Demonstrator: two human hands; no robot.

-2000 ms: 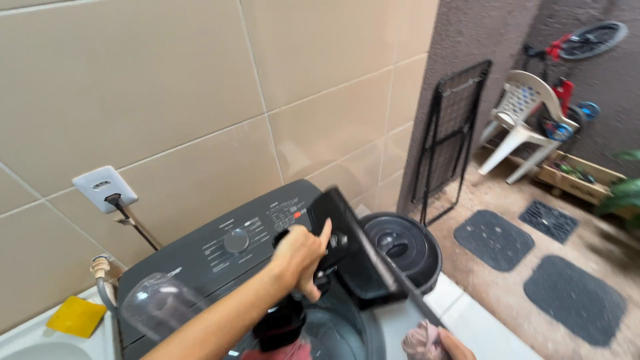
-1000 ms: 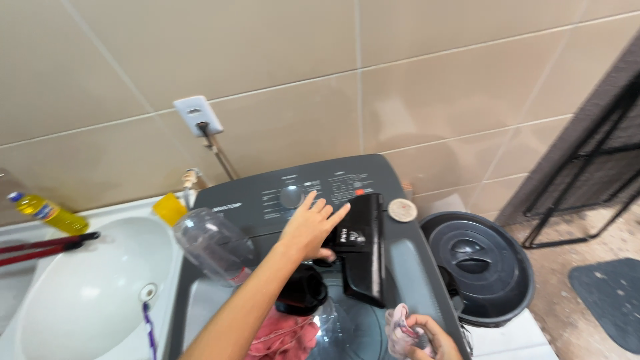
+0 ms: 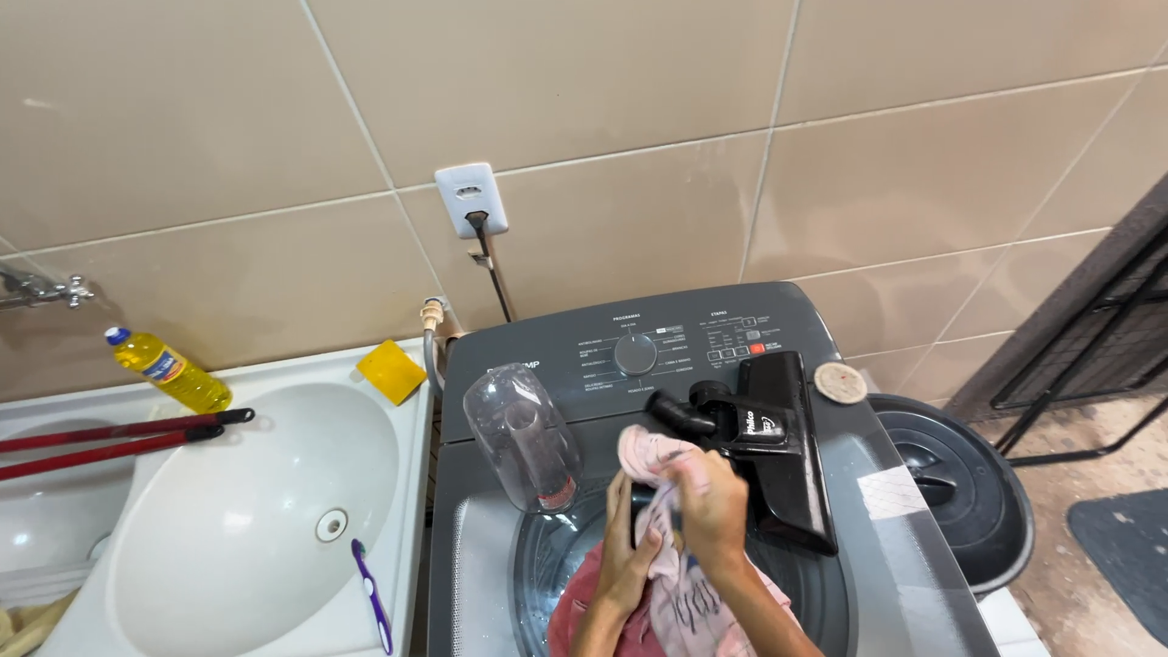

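Over the glass lid of a dark grey top-loading washing machine (image 3: 584,443), both my hands are on a pink printed cloth (image 3: 671,547). My right hand (image 3: 712,506) grips its bunched upper part. My left hand (image 3: 628,552) is closed around a dark part, mostly hidden, with its thumb by the cloth. A black vacuum cleaner floor head (image 3: 785,456) lies on the machine just right of my hands. To their left lies a clear plastic vacuum canister (image 3: 520,438). A darker pink cloth (image 3: 572,602) is beneath my left hand.
A white sink (image 3: 255,520) stands at left, with a yellow bottle (image 3: 173,370), yellow sponge cloth (image 3: 391,372), red handles (image 3: 109,443) and purple toothbrush (image 3: 374,602). A round, pale disc (image 3: 839,383) sits on the machine's right edge. Beyond is a black lidded bucket (image 3: 967,493).
My right hand has moved left with the light pink cloth. My left hand has left the floor head and come down beside it. The floor head now lies on the machine.
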